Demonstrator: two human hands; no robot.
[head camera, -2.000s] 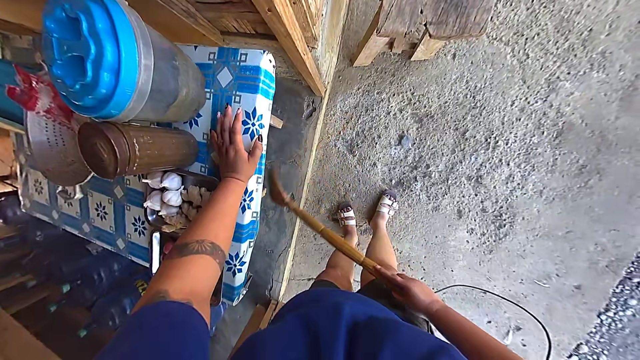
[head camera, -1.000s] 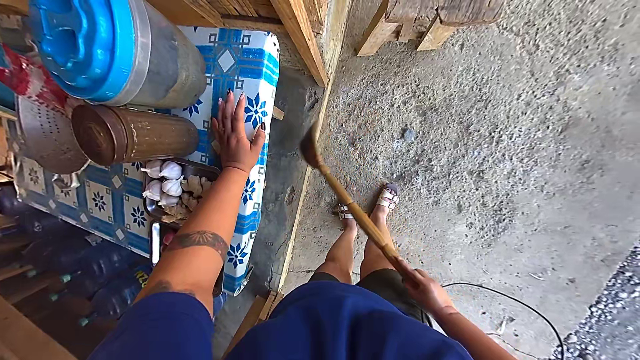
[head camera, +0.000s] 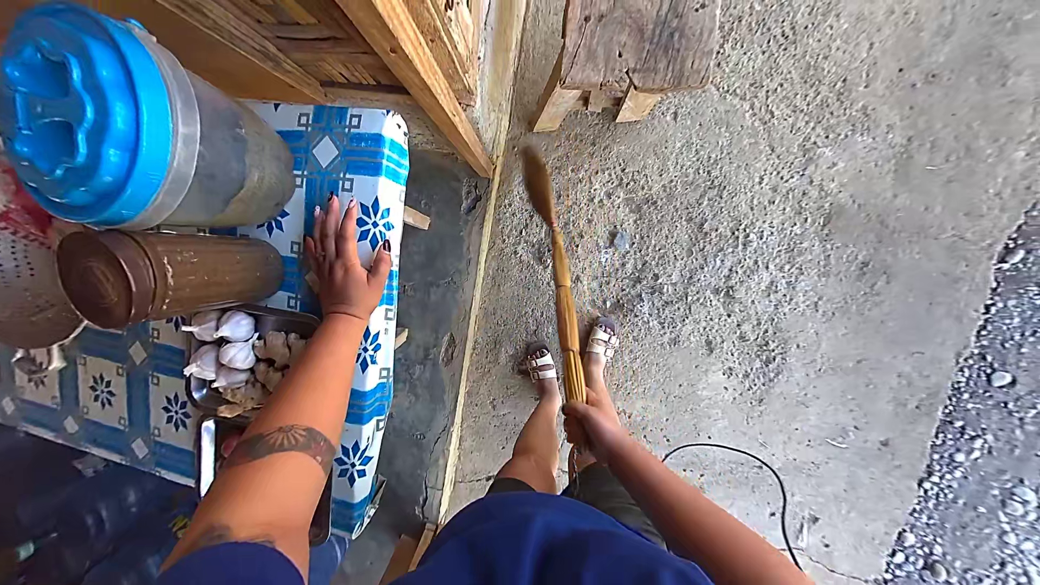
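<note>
My left hand (head camera: 348, 264) rests palm down, fingers apart, on the blue and white patterned tablecloth (head camera: 374, 183), near the table's edge. Beside it stand a large clear container with a blue lid (head camera: 89, 114) and a brown lidded canister (head camera: 175, 272). Below them a metal tray (head camera: 305, 322) holds garlic bulbs (head camera: 236, 341) and ginger pieces (head camera: 275, 348), partly behind my left forearm. My right hand (head camera: 591, 426) is closed around the bound handle of a straw hand broom (head camera: 567, 325). The broom's dark, slightly blurred head points away from me, over the rough concrete floor.
A wooden bench (head camera: 638, 49) stands on the concrete floor (head camera: 731, 244) ahead. A wooden post (head camera: 422, 81) and a raised ledge (head camera: 479, 284) run beside the table. A black cable (head camera: 756, 459) lies at the right, with gravel (head camera: 967, 422) beyond. A perforated basket (head camera: 28, 284) sits at the far left.
The broom has swung from the table side out over the floor; its head has moved to the right and away from me. My left hand stays on the tablecloth.
</note>
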